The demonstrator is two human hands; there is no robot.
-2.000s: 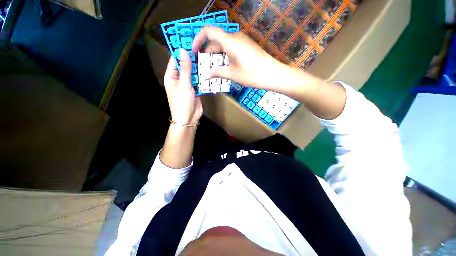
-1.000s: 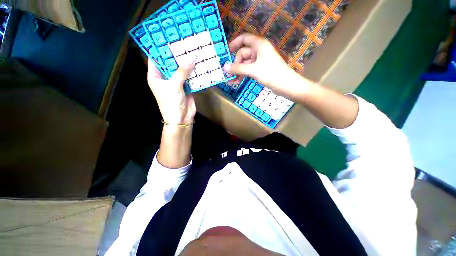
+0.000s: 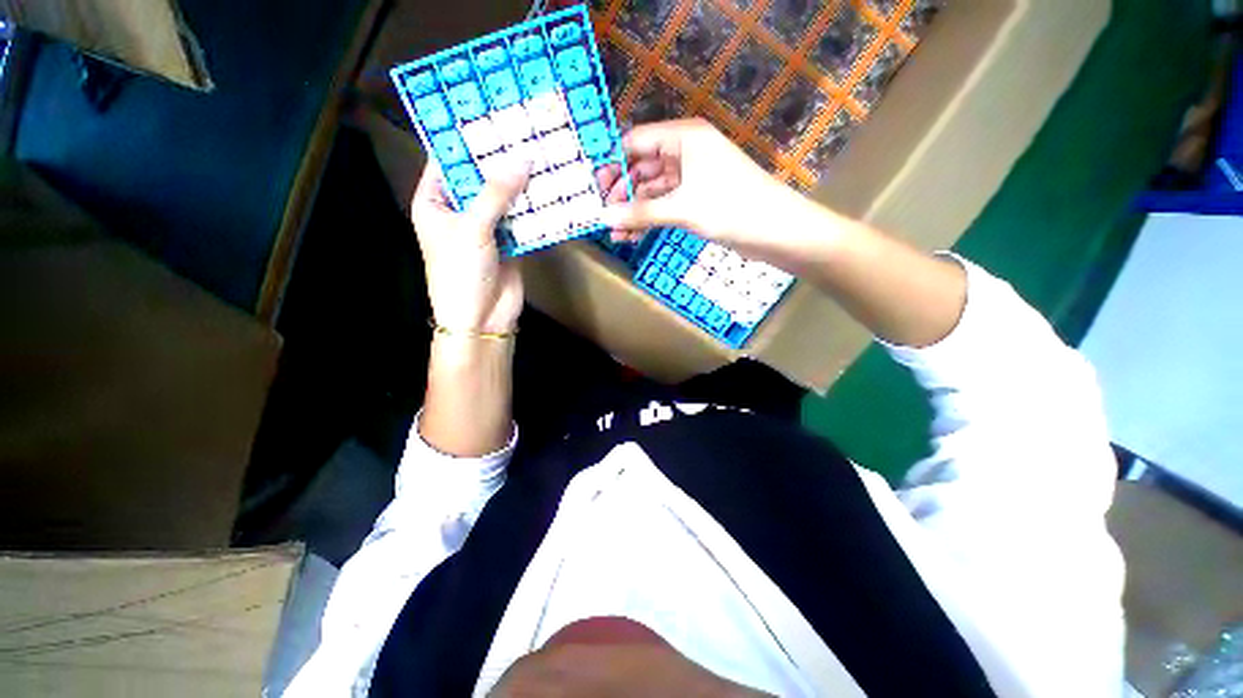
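Note:
A combined key set (image 3: pixel 525 130), a blue frame with a white key block in its middle, is held up over the carton's near left side. My left hand (image 3: pixel 470 246) grips its lower left, thumb on the white keys. My right hand (image 3: pixel 668 177) touches its lower right edge with bent fingers and thumb. Whether more sets lie behind it is hidden. Another blue-and-white key set (image 3: pixel 712 284) lies inside the carton's near corner, partly under my right forearm.
The open carton (image 3: pixel 941 171) in front of me holds orange-and-dark patterned pieces (image 3: pixel 763 68). Brown cardboard panels stand at the left (image 3: pixel 123 368) and lower left (image 3: pixel 136 620). Green floor (image 3: pixel 1063 205) shows beyond the carton. A pale surface (image 3: pixel 1186 355) is at the right.
The white block was under my right fingers and now sits exposed within the blue frame. The fanned blue frames have come together into one outline. My right hand has moved to the set's right edge.

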